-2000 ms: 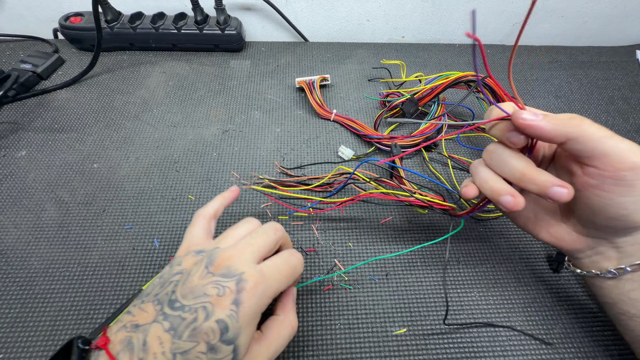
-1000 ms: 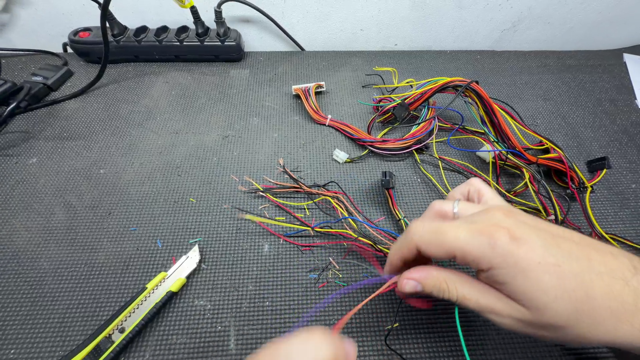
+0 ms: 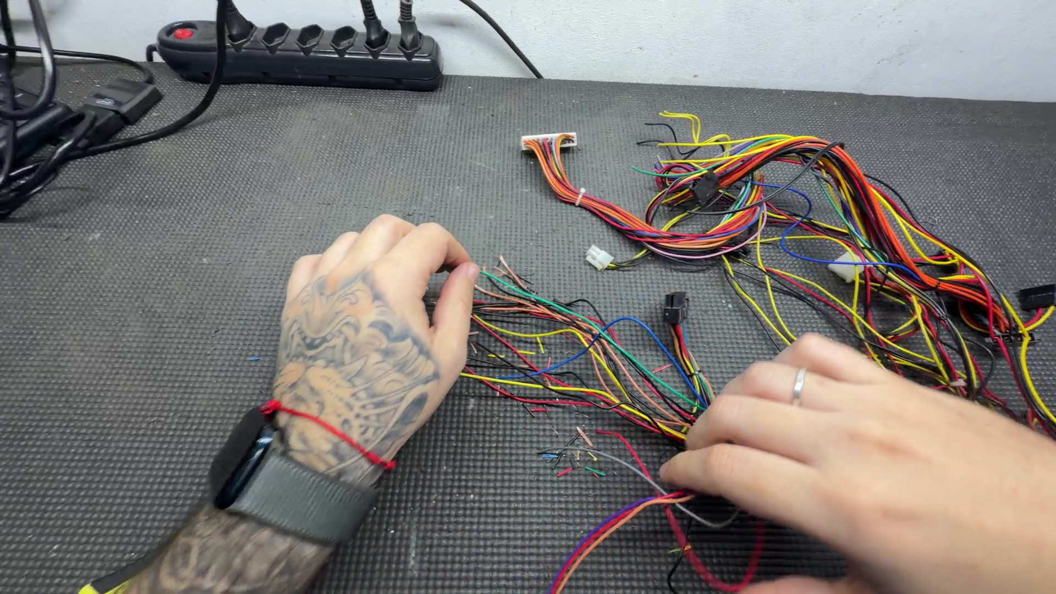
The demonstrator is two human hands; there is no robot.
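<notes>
My left hand point(image 3: 371, 313), tattooed, pinches the end of a green wire point(image 3: 569, 312) between thumb and forefinger at the left end of a fanned wire bundle point(image 3: 577, 371). My right hand point(image 3: 808, 445), with a ring, lies over the bundle's right part; its fingertips press on the wires, and what is under the palm is hidden. Purple, red and orange wires point(image 3: 606, 528) curve down and left from beneath it. A black connector point(image 3: 676, 308) stands just above the bundle. Behind lies a larger wiring harness point(image 3: 874, 198) with a white multi-pin connector point(image 3: 549, 142).
A black power strip point(image 3: 305, 54) sits by the wall at the back left, with black cables point(image 3: 49, 132) beside it. Cut insulation bits point(image 3: 577, 454) are scattered on the dark ribbed mat point(image 3: 206, 272). Part of a yellow-and-black tool point(image 3: 103, 584) shows under my left forearm.
My left hand has moved from the lower edge up to the bundle's left end and holds the green wire there. That wire hung downward a second ago and now lies along the bundle.
</notes>
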